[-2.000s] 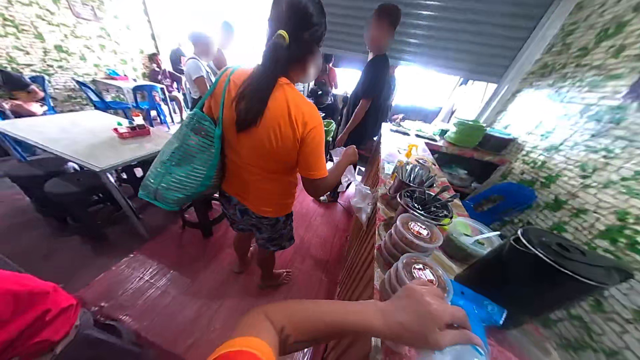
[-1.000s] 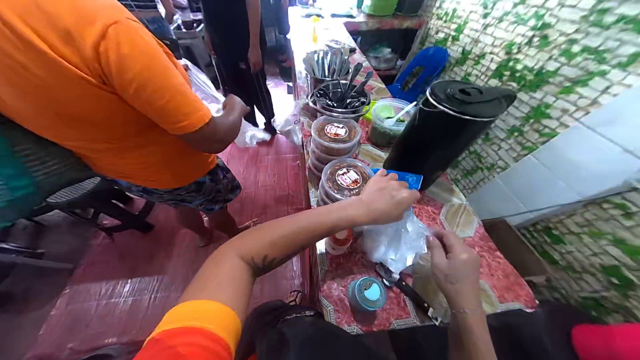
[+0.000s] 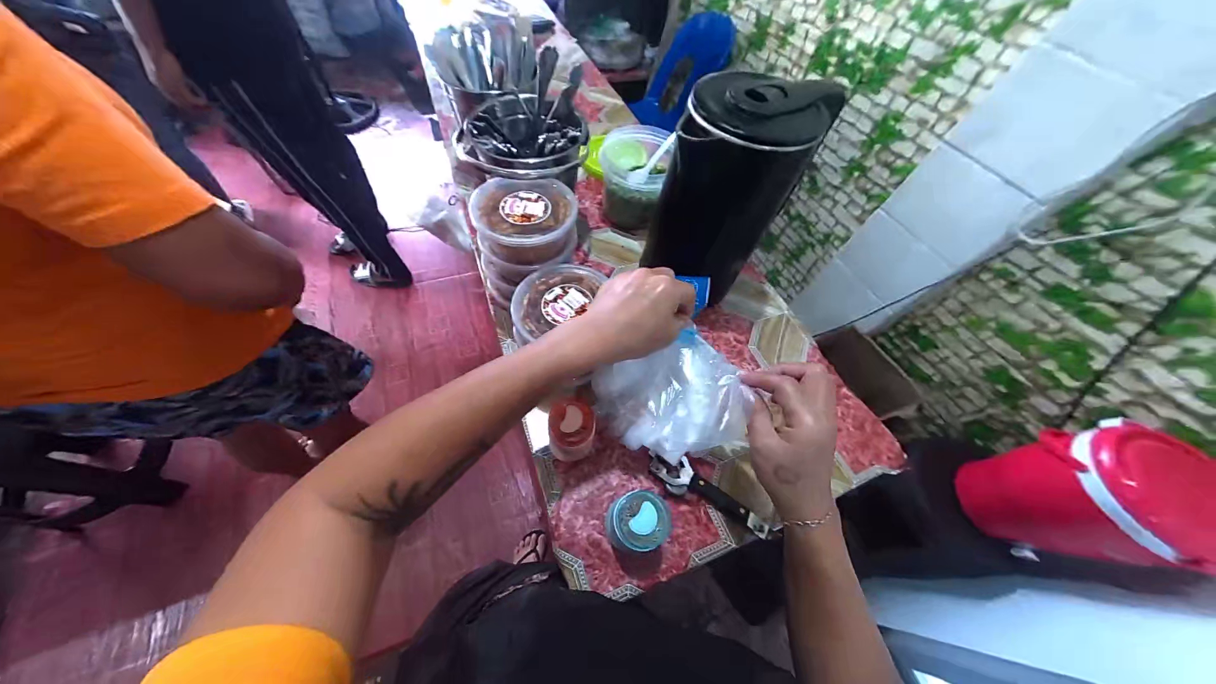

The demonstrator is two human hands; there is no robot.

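A bunched clear plastic bag (image 3: 670,399) lies over the front part of the counter. Curled over its upper end, beside a partly hidden blue packet (image 3: 700,293), is my left hand (image 3: 641,313). The thumb and fingers of my right hand (image 3: 793,427) pinch the bag's right edge. Close by on the left are stacked round tubs with clear lids (image 3: 554,302) and a red-lidded jar (image 3: 572,427). Below the bag are a blue-lidded jar (image 3: 638,521) and a black-handled utensil (image 3: 717,496), its upper end partly covered by the bag.
A tall black pitcher (image 3: 731,180), a tub of green contents with a spoon (image 3: 635,185) and metal pots of cutlery (image 3: 522,138) stand farther back. A person in an orange shirt (image 3: 85,237) is at the left. A red cooler (image 3: 1083,494) sits at the right.
Two seconds ago only my left hand showed, near the blue packet; my right hand has since come in and holds the bag. The view has swung down toward the counter.
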